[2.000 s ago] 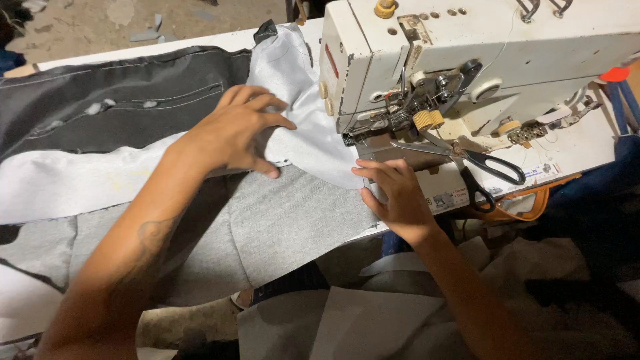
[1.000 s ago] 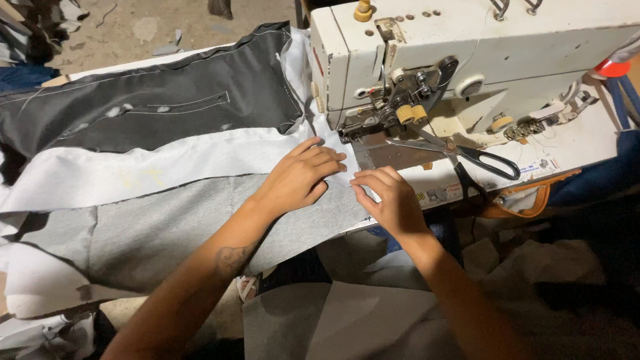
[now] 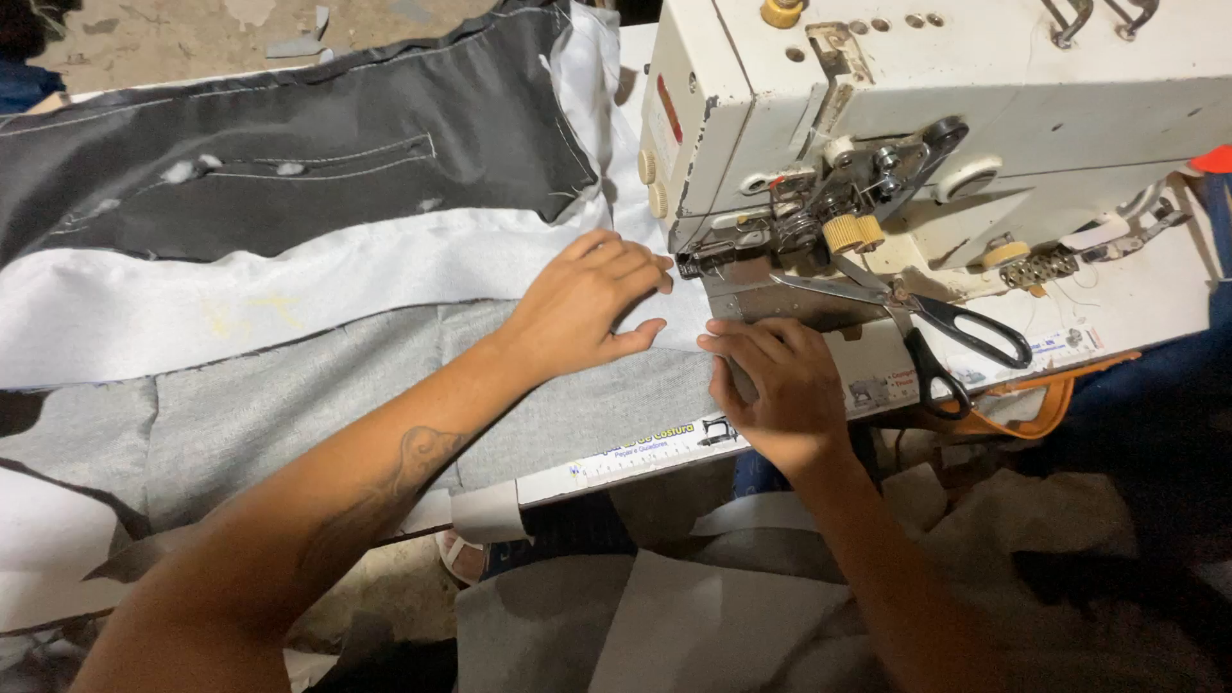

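Observation:
My left hand (image 3: pixel 592 303) lies on the white lining fabric (image 3: pixel 385 274), thumb apart from the fingers, just left of the presser foot (image 3: pixel 703 263) of a white industrial sewing machine (image 3: pixel 924 115). With its fingertips and thumb, my right hand (image 3: pixel 780 385) holds the edge of the fabric in front of the foot. Below the white strip lies grey cloth (image 3: pixel 597 404); above it is a dark panel (image 3: pixel 318 144) with white stitch lines. Whether the needle is in the fabric cannot be seen.
Black-handled scissors (image 3: pixel 905 303) lie partly spread on the machine bed, right of my right hand. A printed ruler strip (image 3: pixel 664 445) runs along the table's front edge. An orange-trimmed item (image 3: pixel 1035 409) hangs below the edge at right. Grey cloth pieces (image 3: pixel 712 626) lie below the table.
My left hand has moved right along the fabric, closer to my right hand and the presser foot. The white fabric beside the machine lies flatter, and more of the ruler strip shows.

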